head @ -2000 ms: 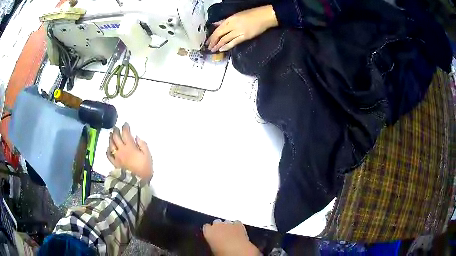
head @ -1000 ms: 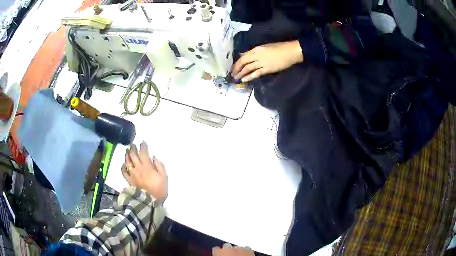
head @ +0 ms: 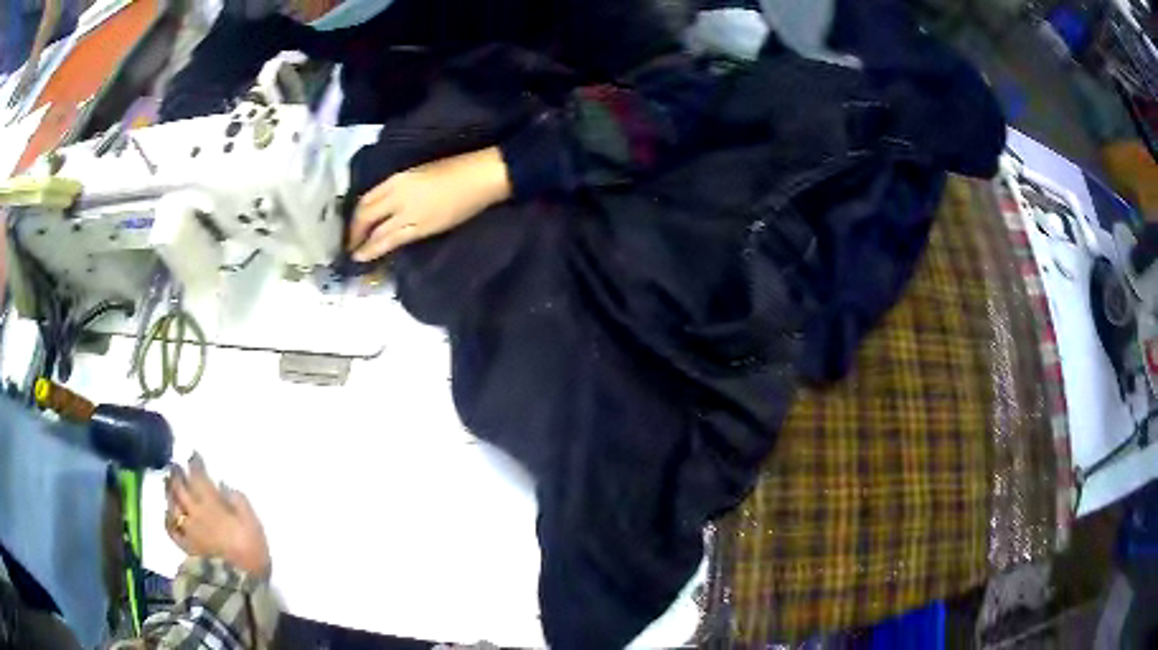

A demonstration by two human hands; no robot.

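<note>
A large dark denim garment [head: 610, 330] is spread over the white table, with pale stitch lines. Another person's hand [head: 429, 203], in a dark sleeve, lies on its left edge beside the needle area of the white sewing machine [head: 191, 210]. My left hand [head: 219, 518], in a checked sleeve, lies on the white tabletop at the lower left. Its fingers are slightly apart and hold nothing. It does not touch the garment. My right hand is out of the picture.
Olive-handled shears [head: 172, 356] lie by the machine bed. A black-headed mallet [head: 132, 436] is just above my left hand. Blue-grey cloth [head: 57, 508] hangs at the left edge. A plaid cloth [head: 876, 483] covers the right side. Another machine [head: 1105, 305] stands at far right.
The view has swung right, so everything sits further left and the far-right machine shows. My right hand, earlier at the near table edge, has left the picture. My left hand stays on the table.
</note>
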